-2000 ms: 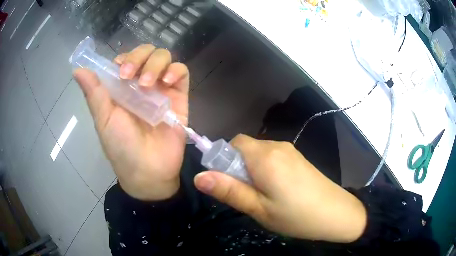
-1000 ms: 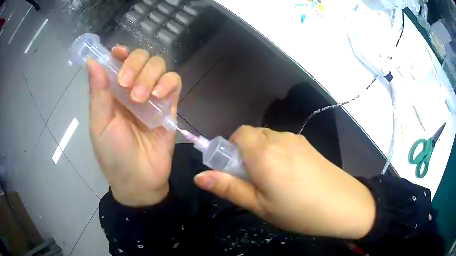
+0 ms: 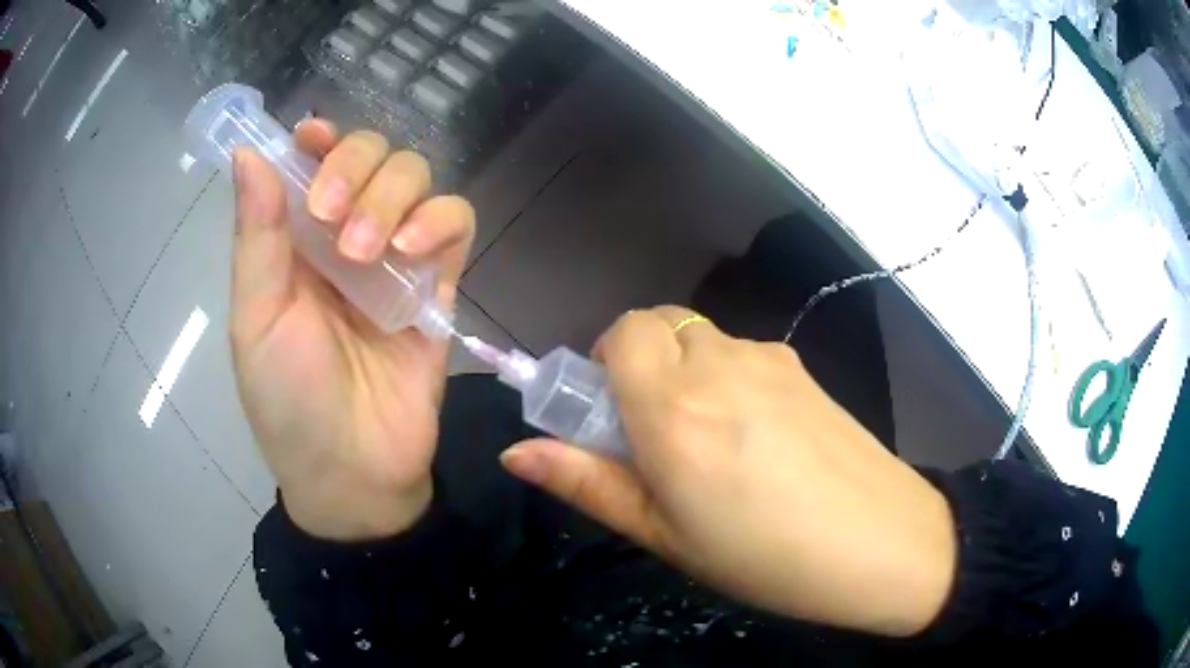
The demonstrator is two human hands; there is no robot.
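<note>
My left hand (image 3: 346, 339) holds a clear to frosted syringe barrel (image 3: 326, 242) slantwise between thumb and fingers, palm up. The barrel's wide flange is at the upper left and its small nozzle points down to the right. My right hand (image 3: 770, 470) is closed around a shorter clear dispensing syringe (image 3: 569, 399). Its slim pinkish needle tip (image 3: 489, 352) points up to the left at the barrel's nozzle. The tip is at or very near the nozzle; I cannot tell if they touch. The dispenser's rear is hidden in my right hand.
A white-topped bench (image 3: 835, 170) runs along the right, with green-handled scissors (image 3: 1107, 398), a pale hose (image 3: 1024, 326), a thin cable (image 3: 900, 272) and small coloured bits (image 3: 831, 18). A clear tray with white blocks (image 3: 424, 59) is at the top. Tiled floor (image 3: 118, 274) shows at left.
Both hands still hold the same things. The left hand and barrel have shifted slightly and the barrel stands a little steeper. The right hand has turned slightly, and a yellow ring now shows on it.
</note>
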